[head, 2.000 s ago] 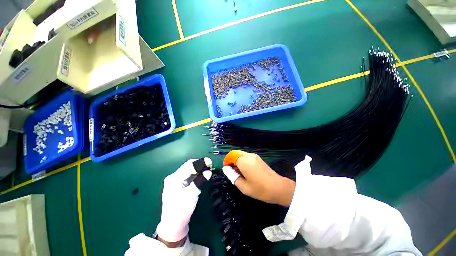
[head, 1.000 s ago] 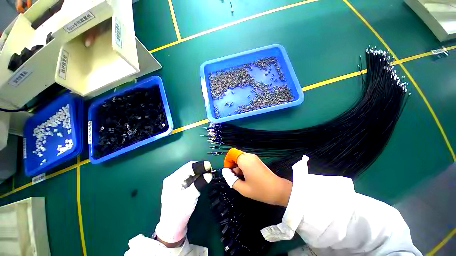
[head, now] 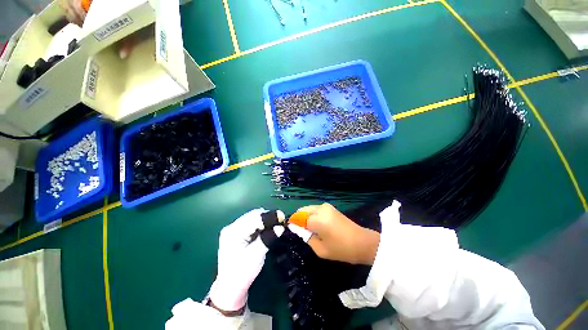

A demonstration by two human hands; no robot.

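My left hand [head: 244, 254], in a white glove with black bands on its fingertips, is closed on a small black connector housing [head: 254, 236], partly hidden by the fingers. My right hand [head: 332, 233], bare with an orange cover and a pale wrap on its fingertips, pinches close against the left fingertips. What it pinches is too small to tell. Black wires [head: 425, 174] with silvery tips curve to the right behind my hands. A dark pile of leads with black housings [head: 298, 280] lies below my hands.
A blue tray of tiny grey-brown parts [head: 388, 122] stands above the wires. A blue bin of black parts [head: 224, 155] and a blue bin of white pieces [head: 41, 193] stand left. Cream boxes [head: 129, 97] stand upper left, with another person's fingers there.
My left hand has moved slightly right and its fingertips now meet my right fingertips. The right hand's orange-covered finger has tilted down. Another person's hand shows more at the upper left.
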